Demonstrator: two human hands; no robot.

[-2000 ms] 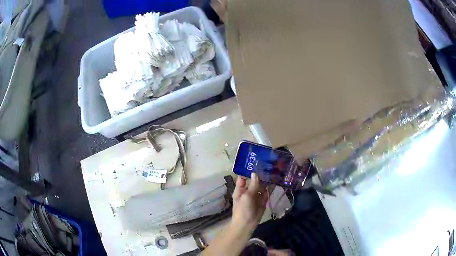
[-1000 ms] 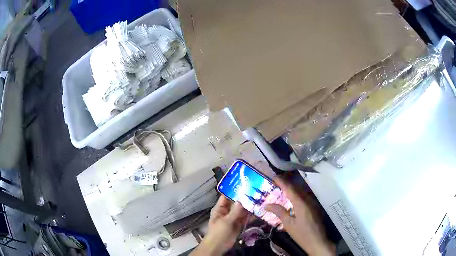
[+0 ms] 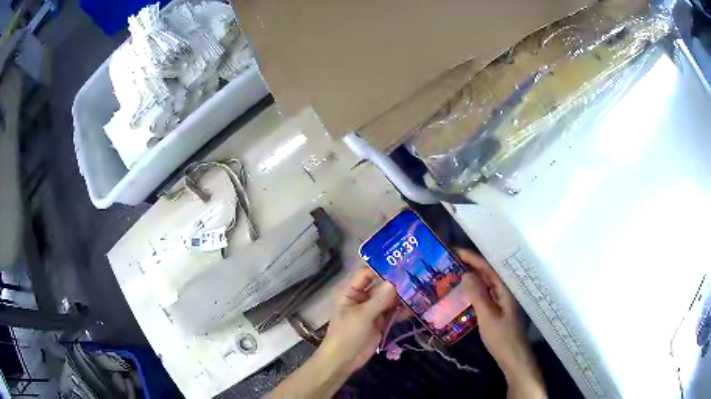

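Note:
A smartphone (image 3: 421,273) with a bright lock screen reading 09:39 is held upright, tilted, over my lap. My left hand (image 3: 360,316) grips its left edge, thumb at the side. My right hand (image 3: 493,308) holds its lower right edge, with the thumb over the lower screen. A pale grey stack of cut pieces (image 3: 242,273) lies on the low pale board (image 3: 288,183) left of the phone, beside darker brown strips (image 3: 292,292). Tie strips (image 3: 242,195) and a white printed ticket (image 3: 209,239) lie above the stack.
A white plastic tub (image 3: 183,152) with white cut bundles (image 3: 168,70) stands upper left. A cardboard sheet (image 3: 390,54) and clear plastic film (image 3: 499,132) lie at the top. The white machine table (image 3: 600,234) with a ruler edge is at right. A blue crate (image 3: 129,366) is lower left.
At first only my left hand visibly held the phone; my right hand has joined it. The phone has turned more upright and its screen has brightened. The view has shifted, moving the tub up and left.

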